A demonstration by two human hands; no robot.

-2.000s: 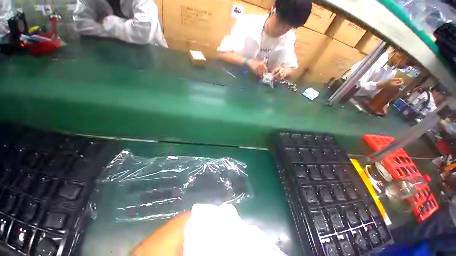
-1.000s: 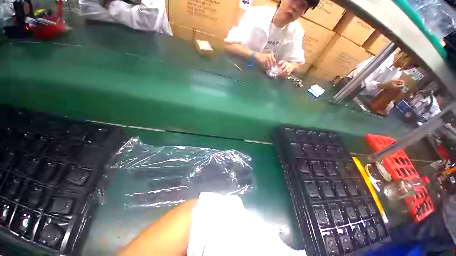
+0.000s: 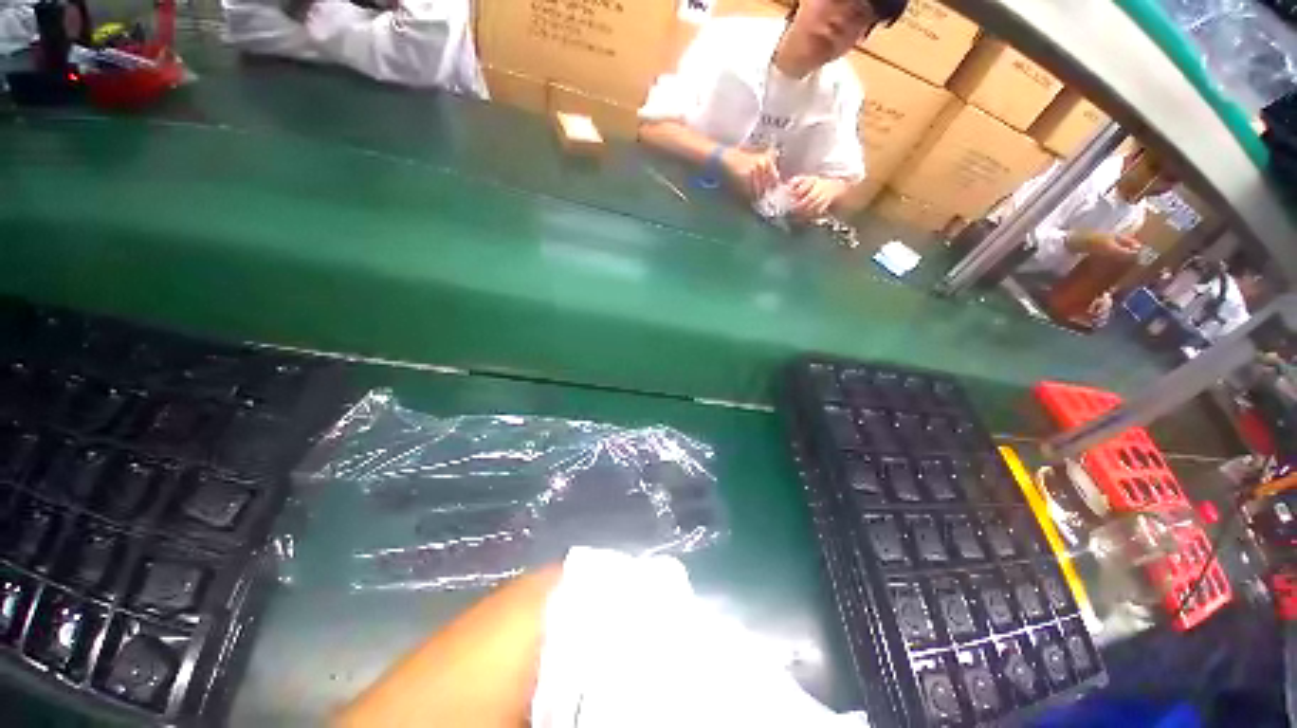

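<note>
A bare forearm (image 3: 452, 657) comes out of a bright white sleeve (image 3: 640, 647) at the bottom centre and runs down-left past the lower edge. The hand on it is cut off, and neither of my hands shows. Above it, a crinkled clear plastic bag or film (image 3: 534, 484) lies flat on the green bench, with dark shapes at it that I cannot make out. A black blister tray (image 3: 178, 505) with square pockets is at the left, cut by the picture edge. A black blister tray stack (image 3: 910, 533) stands at the right.
A yellow strip (image 3: 1050, 533) lies beside the right-hand stack, then red plastic baskets (image 3: 1124, 455) and clear items. Across the green bench (image 3: 498, 299), a person (image 3: 775, 114) handles small parts. Another person's white sleeves (image 3: 384, 43) rest at the far edge. A metal post (image 3: 1031, 213) slants at the right.
The view has shifted since the earliest frame, so the bench items sit slightly differently. The forearm and sleeve have hardly moved in the last second. The film and trays remain in place.
</note>
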